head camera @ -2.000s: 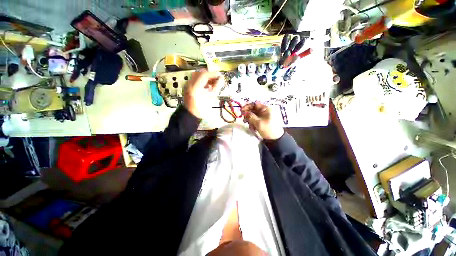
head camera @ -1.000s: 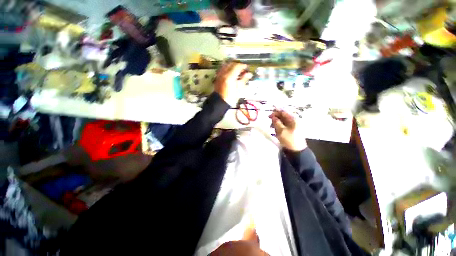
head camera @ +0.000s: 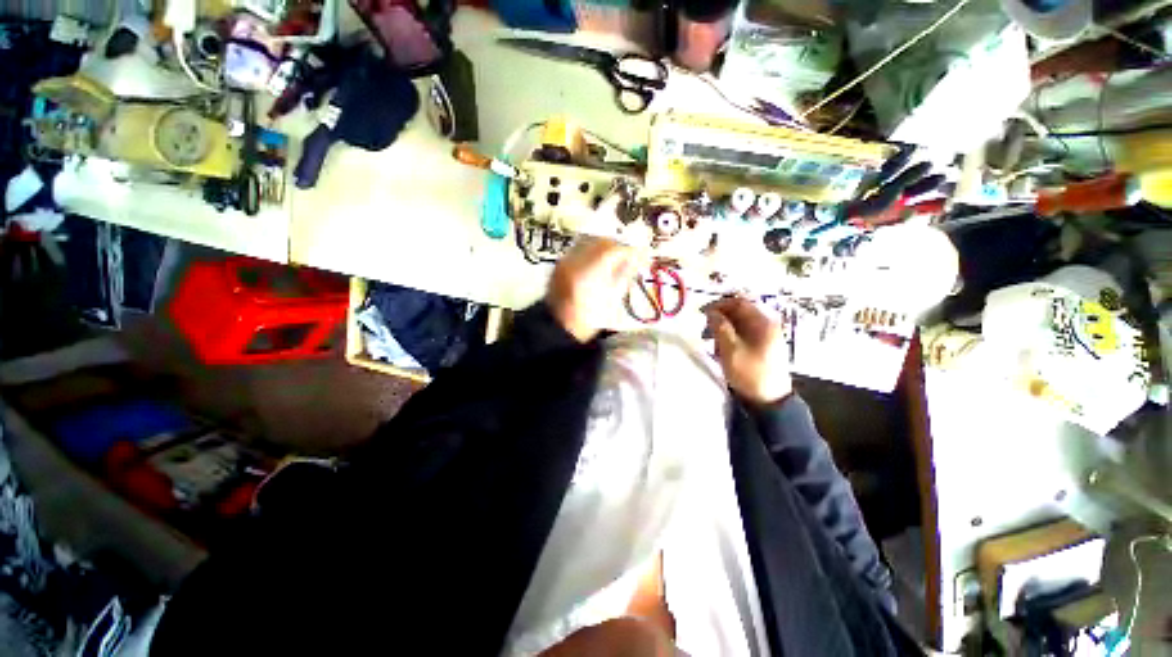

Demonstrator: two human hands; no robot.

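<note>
My left hand is at the table's front edge, in front of the cream sewing machine head and just left of the red scissor loops. Its fingers are washed out by glare, so I cannot tell if it holds anything. My right hand is right of the red loops, with thumb and fingertips together. A thin dark shaft seems to reach its fingertips from the left; whether it is gripped is unclear. A row of round tension dials stands behind the hands.
A control panel and black-handled shears lie behind the machine. An orange-handled screwdriver is at left. A red stool and a box of dark cloth stand below left. A printed white bag lies at right.
The camera view has shifted. My left hand has come down from the machine head to the front edge, close beside the red loops. My right hand stays right of the loops, slightly farther from them.
</note>
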